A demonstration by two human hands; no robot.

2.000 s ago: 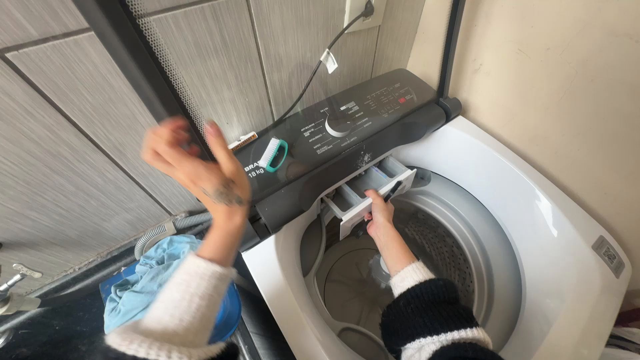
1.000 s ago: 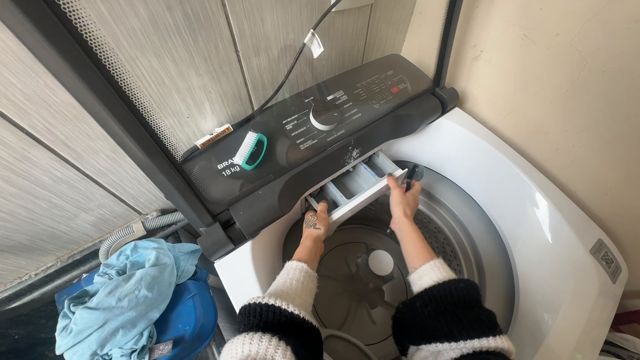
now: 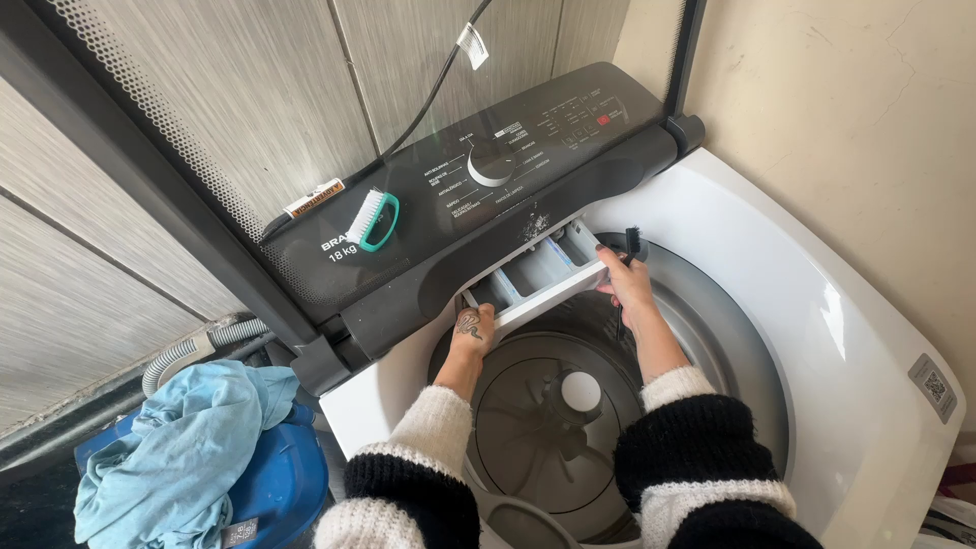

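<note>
The detergent drawer (image 3: 537,267) of a white top-load washing machine (image 3: 823,366) is pulled partly out over the drum, its grey compartments showing. At its left end my left hand (image 3: 473,332) grips the drawer, thumb on the rim. My right hand (image 3: 627,286) holds the other end of the drawer's front and, in the same grip, a small black brush (image 3: 633,242) with its bristles upward. A white-bristled brush with a teal handle (image 3: 379,221) lies on the control panel, left of the dial (image 3: 490,166). White specks sit on the dark edge behind the drawer.
Below the drawer is the open drum with its agitator (image 3: 579,396). The raised lid's frame (image 3: 152,191) rises at the left. A light blue cloth (image 3: 183,450) lies over a blue plastic container (image 3: 286,473), near a grey corrugated hose (image 3: 171,362). A black cable (image 3: 435,95) runs behind the panel.
My left hand, raised in the air two seconds ago, has come down to the drawer's left end. My right hand has stayed at the drawer with the black brush.
</note>
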